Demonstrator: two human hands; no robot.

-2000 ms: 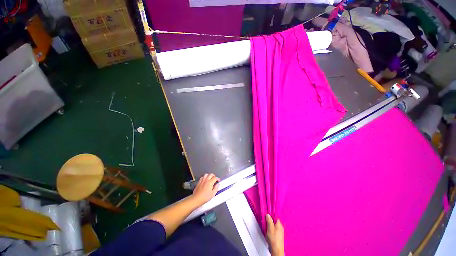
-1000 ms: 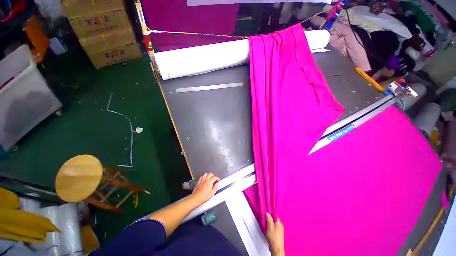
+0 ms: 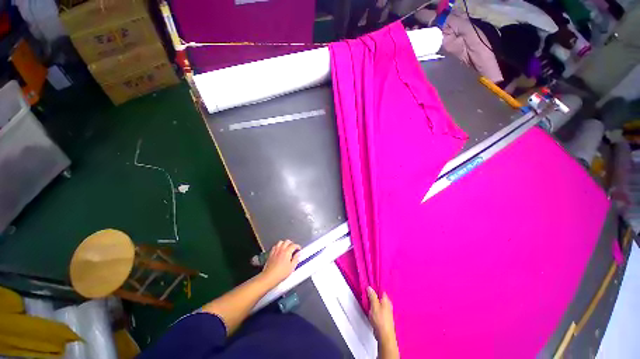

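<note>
Bright magenta-pink cloth (image 3: 477, 238) covers the right part of the table, with a gathered, folded strip running up over the white roll. The silver-white track rail (image 3: 509, 133) crosses the table and passes under the folds. The red-and-white electric cutter (image 3: 542, 103) sits at its far end. My left hand (image 3: 282, 259) lies over the rail's near part with its fingers curled on it; the thumb is hidden. My right hand (image 3: 380, 312) grips the near edge of the gathered folds. A white paper strip (image 3: 344, 305) lies between my hands, partly under the cloth.
The white roll (image 3: 267, 78) lies across the far table (image 3: 277, 168). A wooden stool (image 3: 102, 263) and cartons (image 3: 133, 59) stand on the green floor at left. A yellow stick (image 3: 500, 92) lies near the cutter, and fabric heaps (image 3: 474, 49) lie at far right.
The whole view has shifted slightly as the camera moved, with the far scene now further left. Both hands keep their places on the rail and the cloth.
</note>
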